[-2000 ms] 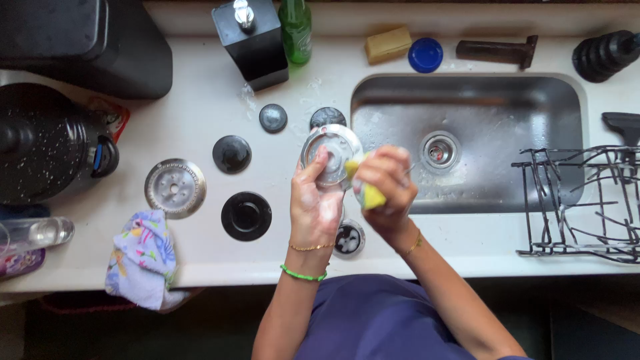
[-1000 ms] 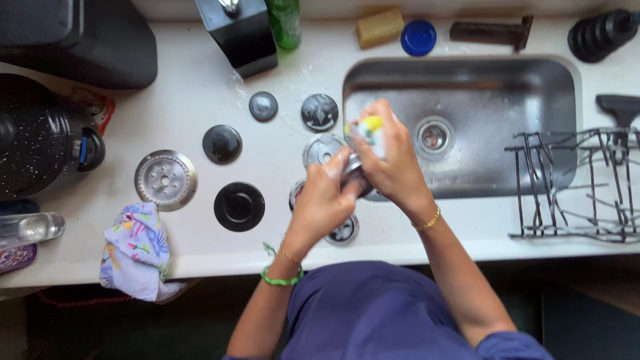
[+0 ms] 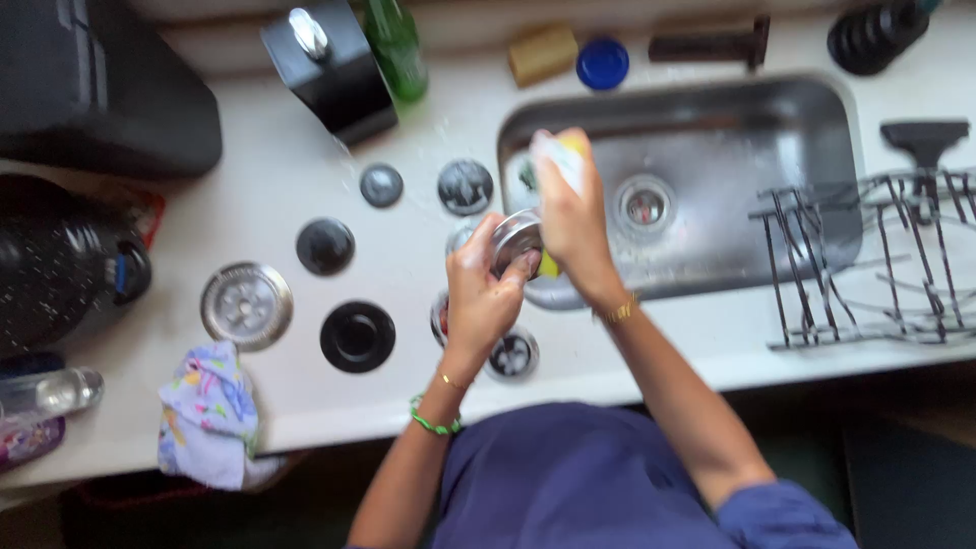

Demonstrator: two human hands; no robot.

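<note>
My left hand point(image 3: 488, 286) grips a round metal burner part point(image 3: 516, 242) near the sink's left edge. Over its right side is my right hand point(image 3: 570, 210), blurred, closed on a yellow sponge point(image 3: 550, 264) with suds or a pale layer at its upper end. On the counter to the left lie black burner caps point(image 3: 325, 246), one wet with suds point(image 3: 465, 187), a black ring-shaped disc point(image 3: 357, 336) and a perforated metal burner ring point(image 3: 246, 306). A small round burner part point(image 3: 512, 354) sits just below my left hand; another round piece is partly hidden behind that hand.
The steel sink point(image 3: 709, 152) is at the right, with a black wire rack point(image 3: 831, 335) over its corner. Behind stand a black dispenser point(image 3: 343, 84), a green bottle point(image 3: 396, 53), a tan sponge block point(image 3: 543, 55) and a blue lid point(image 3: 602, 63). A floral cloth point(image 3: 210, 412) hangs at the front edge.
Two seconds ago the metal part lay face up in my open left palm; now my fingers grip it tilted. My right hand with the sponge has shifted about it.
</note>
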